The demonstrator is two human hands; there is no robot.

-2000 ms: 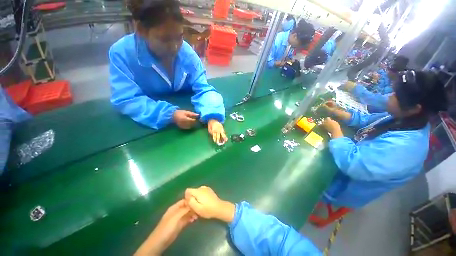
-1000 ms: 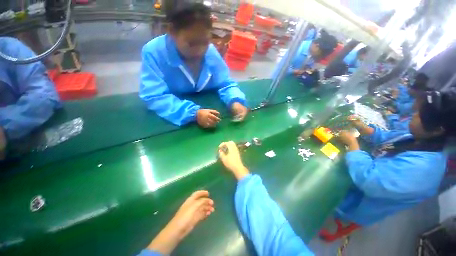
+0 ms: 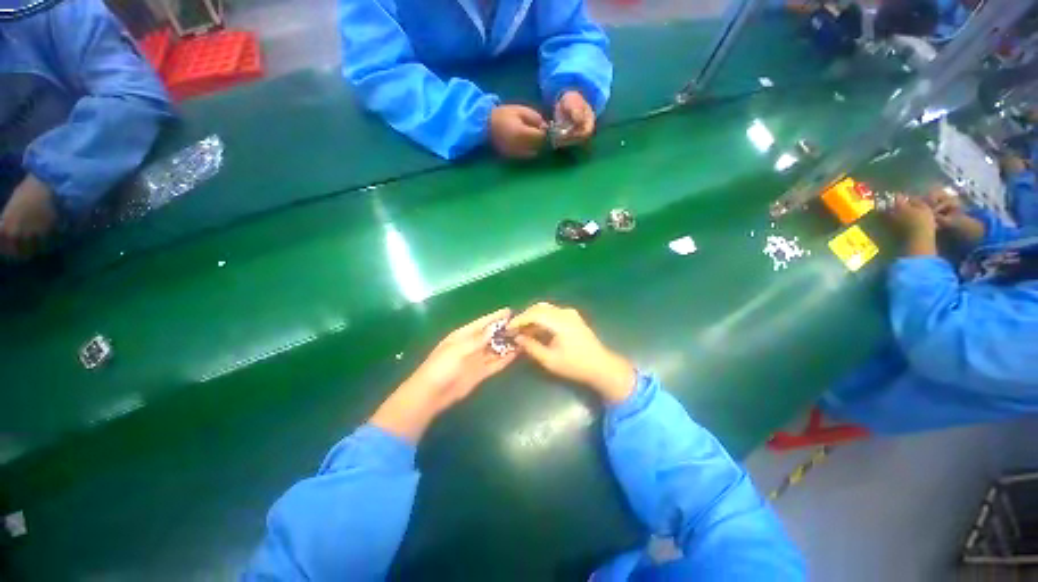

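A small silver-white unit with dark parts point(image 3: 501, 338) is held between my two hands above the green belt. My left hand point(image 3: 464, 355) holds it in the fingers from the left. My right hand point(image 3: 560, 341) has its bent fingertips on the unit's right side; whether they hold a small part is hidden. Two more units lie on the belt beyond my hands, a dark one point(image 3: 576, 233) and a silver one point(image 3: 620, 219). Another unit point(image 3: 96, 351) lies far left.
A white square point(image 3: 682, 246), a pile of small white parts point(image 3: 782, 251), a yellow-orange box point(image 3: 847, 200) and a yellow card point(image 3: 854, 248) lie to the right. A clear bag point(image 3: 182, 168) lies back left. Workers sit across the belt and at the right.
My right hand has come back from the units across the belt to my left hand, and a unit now shows between them. The view has tilted down.
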